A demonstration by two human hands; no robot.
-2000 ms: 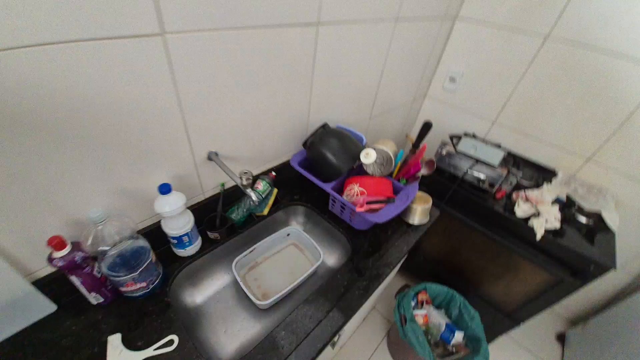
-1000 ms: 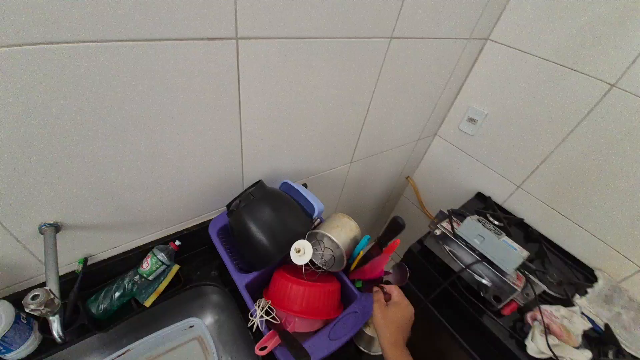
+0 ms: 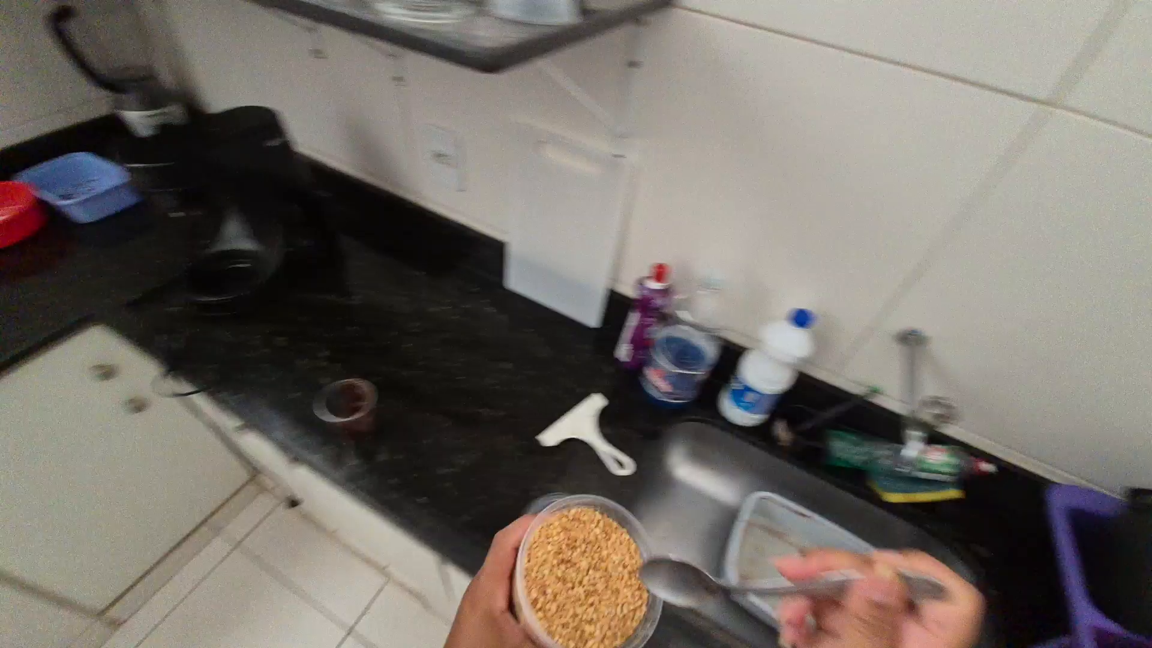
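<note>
My left hand [image 3: 493,594] grips a clear plastic cup [image 3: 650,621] from its left side. Coarse golden-brown granules [image 3: 585,576] fill the cup almost to the rim. My right hand [image 3: 877,598], somewhat blurred, holds a metal spoon [image 3: 688,583] by its handle. The spoon's bowl is at the right rim of the cup; whether it touches is not clear. Behind the right hand, a pale plastic container [image 3: 765,531] lies in the steel sink [image 3: 688,477]. A small clear cup with dark reddish-brown contents [image 3: 346,402] stands on the black stone counter [image 3: 432,360].
A white squeegee [image 3: 589,432] lies left of the sink. Along the wall are a purple bottle [image 3: 644,315], a clear jug of blue liquid [image 3: 679,360], a white bottle [image 3: 765,369], the faucet [image 3: 913,414] and a sponge [image 3: 918,490]. A dark-edged shelf [image 3: 490,58] juts out above.
The view has swung left from the dish rack. One second ago a hand was at utensils in the rack; now my right hand holds a spoon and my left hand a filled cup.
</note>
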